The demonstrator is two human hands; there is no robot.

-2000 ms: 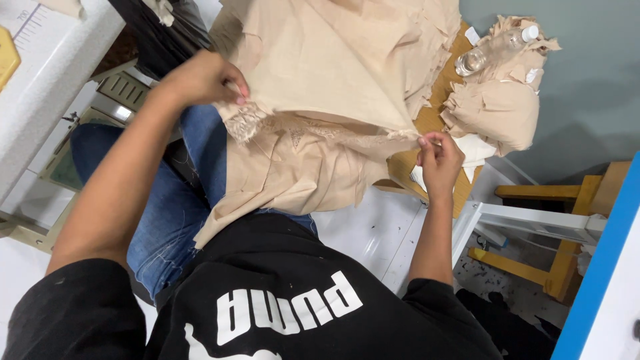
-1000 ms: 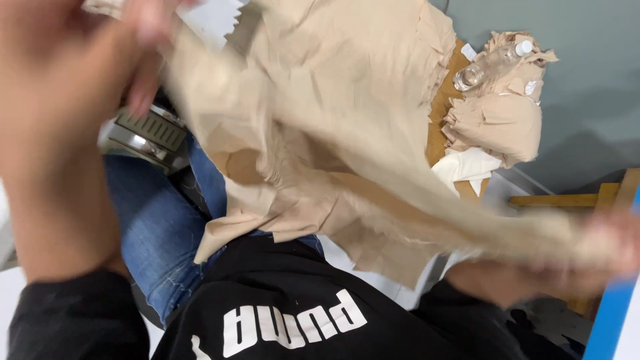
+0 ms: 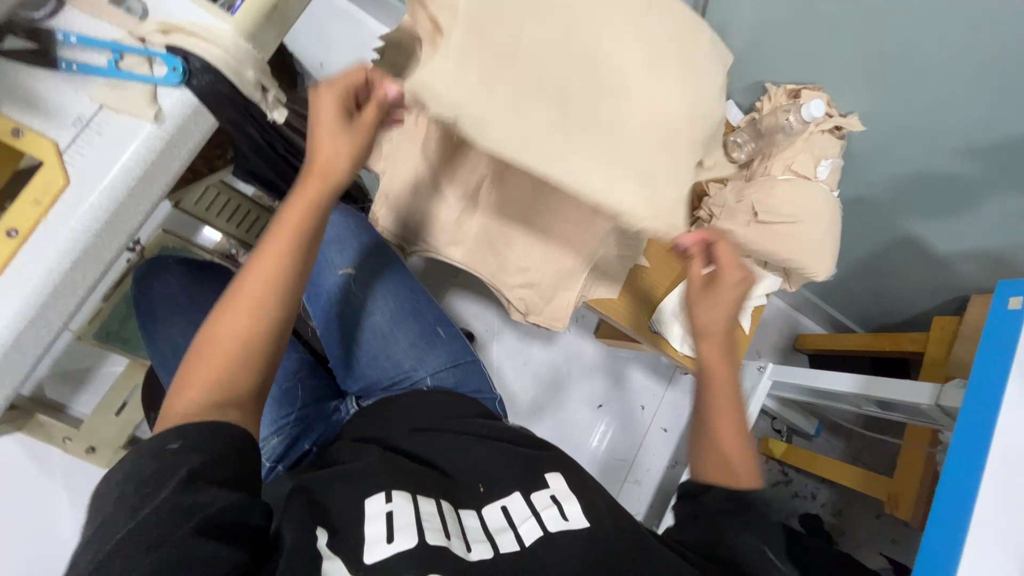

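A beige fabric piece (image 3: 568, 88) is stretched between my two hands in the head view. Its left corner is pinched by my left hand (image 3: 352, 120), at the upper left of centre. My right hand (image 3: 714, 276) pinches the lower right corner, slightly blurred. Under this piece lies more beige fabric (image 3: 488, 216), its curved lower edge hanging over the end of a wooden surface (image 3: 652, 292). Folds hide how many layers there are.
At left, a white worktable (image 3: 104, 176) carries blue-handled thread snips (image 3: 120, 60) and a yellow metal part (image 3: 32, 184). A clear plastic bottle (image 3: 772, 132) rests on a beige fabric bundle (image 3: 784, 224) at right. White cloth (image 3: 676, 316) lies below it. A blue-edged panel (image 3: 972, 432) stands lower right.
Both hands have moved away from the camera since one second ago, with the fabric between them. The upper piece now lies flatter, farther from my lap, and more of my jeans shows.
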